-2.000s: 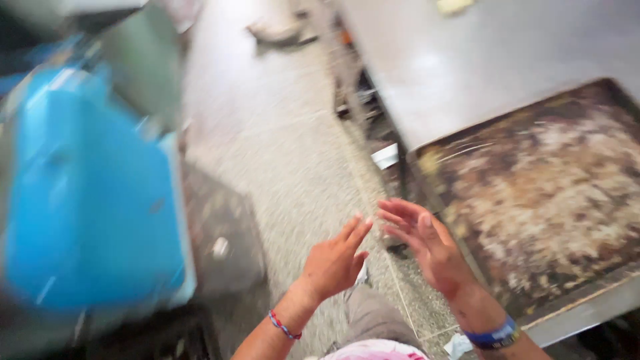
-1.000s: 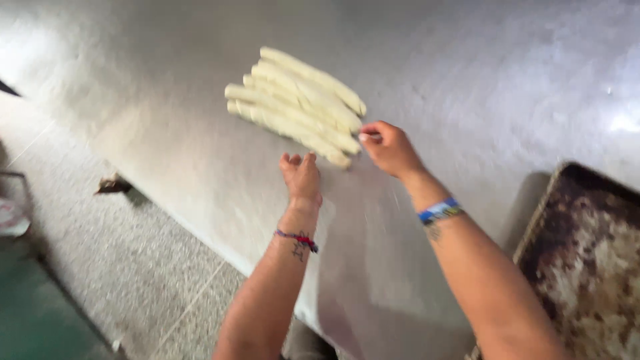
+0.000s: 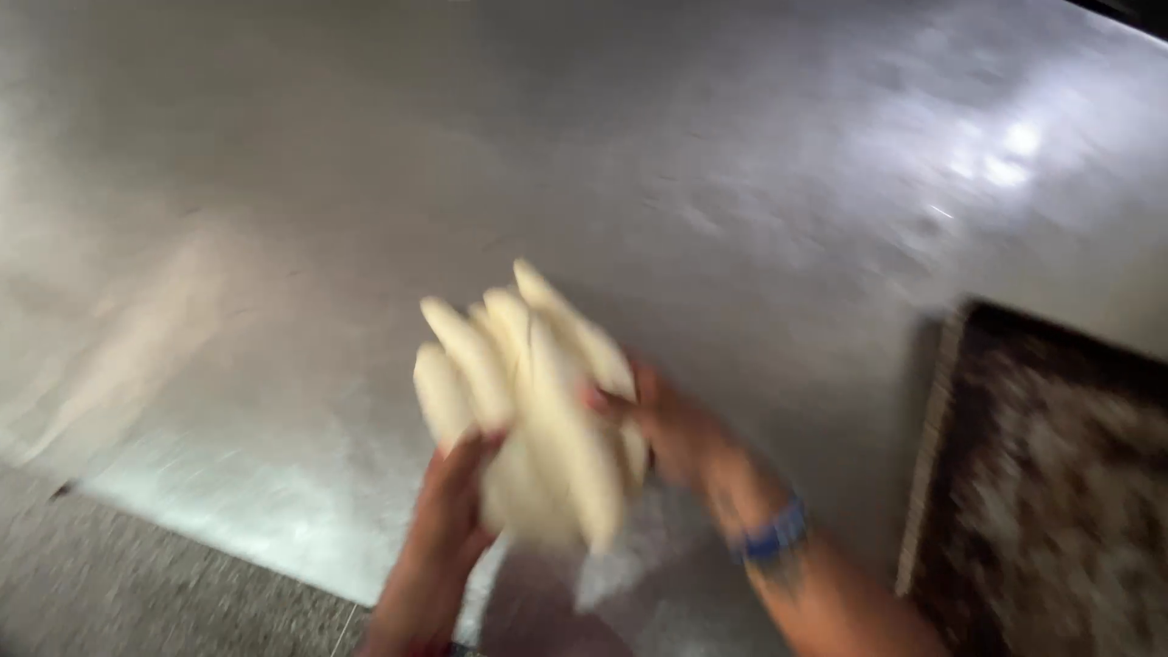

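Note:
Several pale dough strips (image 3: 529, 401) are bunched together between my two hands, above the metal table (image 3: 365, 182). On the near left side of the bunch, my left hand (image 3: 461, 493) grips it. My right hand (image 3: 648, 411) holds the right side, its thumb on top of the strips. The strips lie roughly lengthwise, some of them crossing over others. Motion blur softens the bunch and both hands, and the undersides of the strips are hidden.
A dark, stained baking tray (image 3: 949, 438) lies on the table at the right. The table's near edge runs across the lower left, with speckled floor (image 3: 182, 566) below it.
One second ago the dough strips lay on the table with my hands at their near and right ends. Both hands now grip the strips in a bunch. The view has shifted.

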